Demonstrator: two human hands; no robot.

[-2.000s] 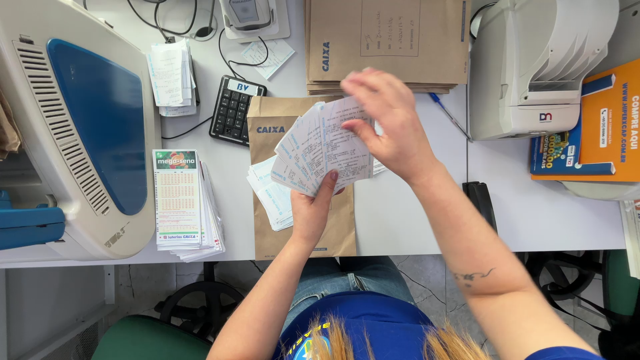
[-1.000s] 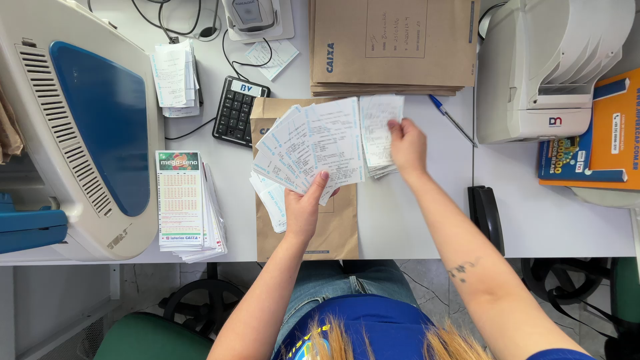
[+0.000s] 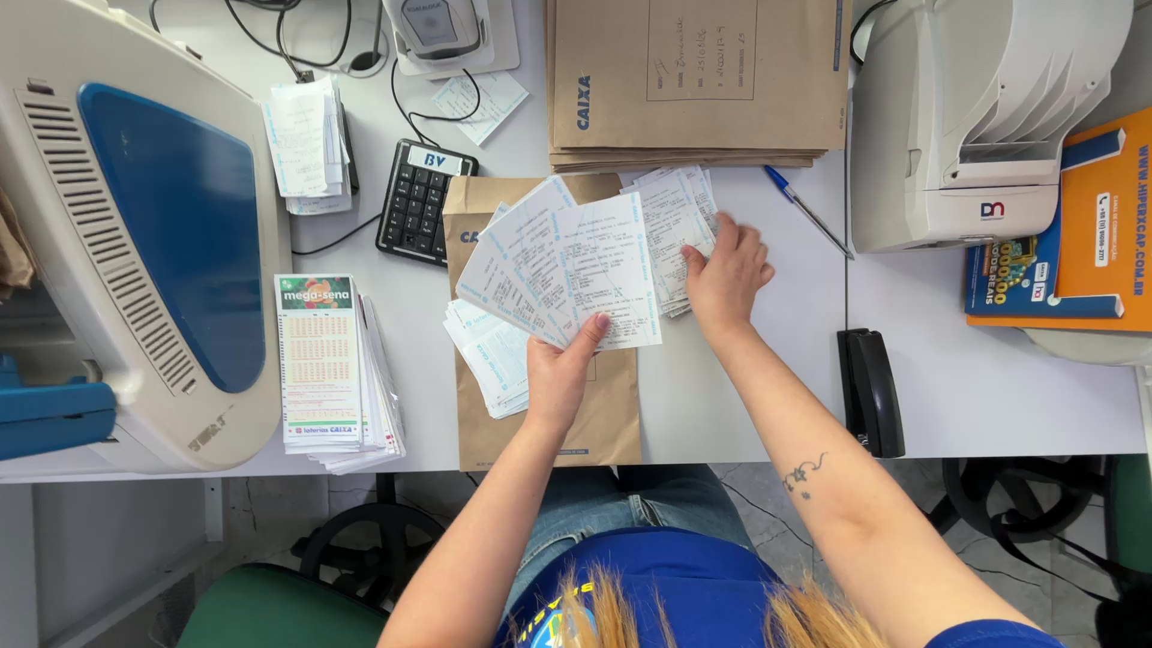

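Observation:
My left hand [image 3: 565,373] grips a fan of printed paper slips [image 3: 576,261], its thumb pressed on the front slip. Beneath the fan lies a brown paper envelope [image 3: 594,414], with more loose slips [image 3: 493,360] on its left part. To the right, my right hand [image 3: 731,274] rests at the edge of a separate pile of printed slips [image 3: 675,225]; thumb and fingers are apart, and nothing shows lifted between them. That pile lies on the desk just below a stack of brown envelopes [image 3: 693,117].
A numeric keypad [image 3: 423,202], a clipped bundle of slips [image 3: 306,144] and a stack of lottery forms [image 3: 319,369] lie left. A blue pen [image 3: 810,211], a black stapler [image 3: 869,391] and a light grey desktop machine [image 3: 945,162] are right. A large machine [image 3: 171,225] stands far left.
My right hand has moved from over the fan to the separate pile on the right. The fan stays in my left hand, which has shifted little.

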